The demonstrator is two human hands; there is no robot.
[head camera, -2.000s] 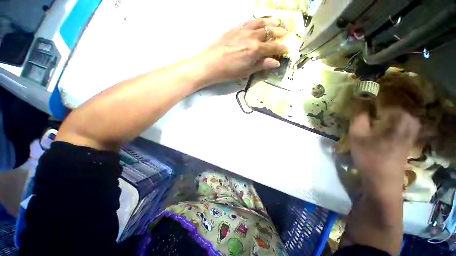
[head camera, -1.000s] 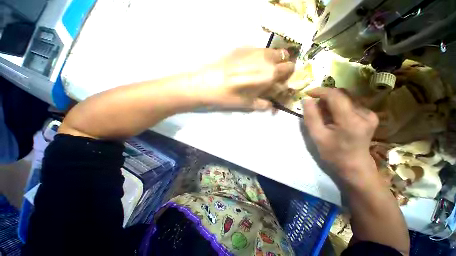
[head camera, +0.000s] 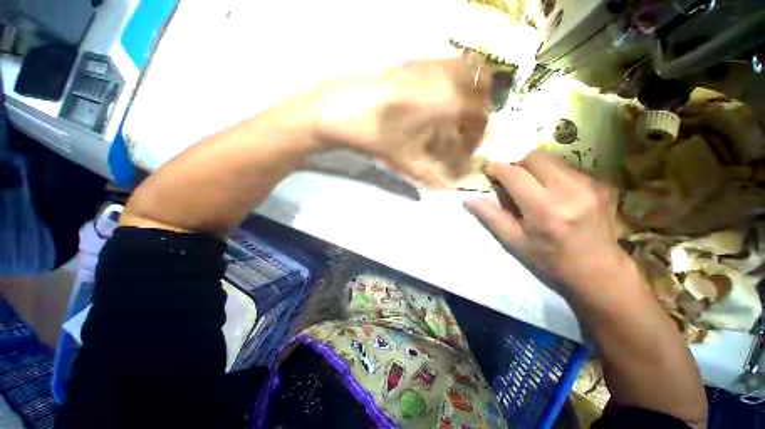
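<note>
My left hand (head camera: 419, 117) is blurred over the left part of the machine bed, beside the needle area, fingers bent; what is under its fingers is hidden. My right hand (head camera: 549, 209) is at the bed's front edge, close to the left fingertips, thumb and forefinger apart. A small pale piece (head camera: 480, 167) seems to lie between the hands, but it is blurred and I cannot tell which hand holds it. The cream machine bed (head camera: 591, 126) carries a dark round fitting (head camera: 565, 131). The grey-white machine head (head camera: 579, 29) is at the upper right.
A loose heap of beige and tan pieces (head camera: 692, 184) lies right of the machine. More pale pieces (head camera: 503, 29) lie beyond the needle. A white ribbed knob (head camera: 659, 126) is above the heap. Blue crates (head camera: 545, 377) stand below the white table (head camera: 243, 59).
My right hand has come from the heap on the right to the bed's front edge, near the left hand. My left hand has drawn back from the needle area towards the front.
</note>
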